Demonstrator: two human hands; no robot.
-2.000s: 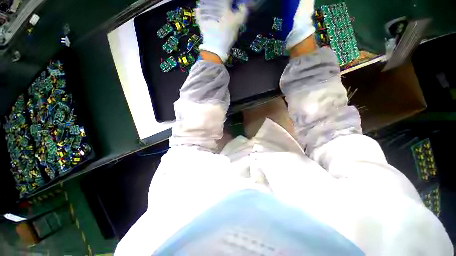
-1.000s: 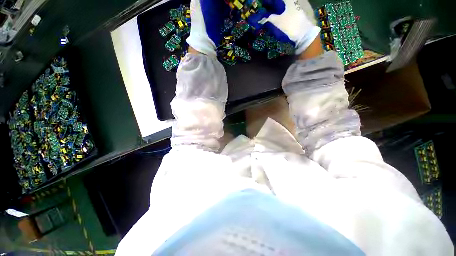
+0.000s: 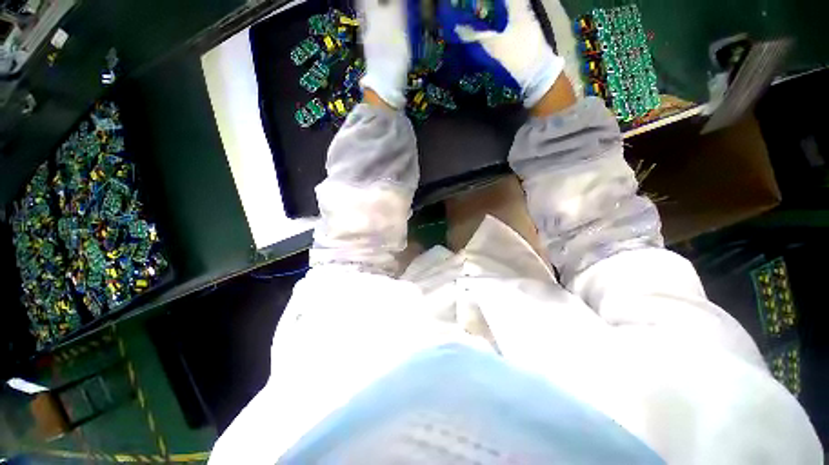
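My left hand (image 3: pixel 388 45), in a white glove with blue palm, is blurred at the top edge of the picture. Whether it holds anything cannot be told. My right hand (image 3: pixel 509 47), gloved alike, is beside it with blue fingers curled around a small green circuit board (image 3: pixel 486 10), partly cut off by the top edge. Both hands are over a black tray (image 3: pixel 436 150). Small single boards (image 3: pixel 314 77) with yellow parts lie in the tray to the left of and beneath my hands.
Green board panels (image 3: pixel 627 64) lie right of the tray. A pale sheet (image 3: pixel 232 136) borders it. A dark tray full of boards (image 3: pixel 86 236) is far left. An open brown box (image 3: pixel 718 177) is below the bench edge, right. More panels (image 3: pixel 773 295) are low right. A grey metal object (image 3: pixel 750 82) stands right.
My hands were apart over the boards, then came around a yellow-and-green piece. Now my left hand has shifted slightly right and blurs, and my right hand has moved slightly left.
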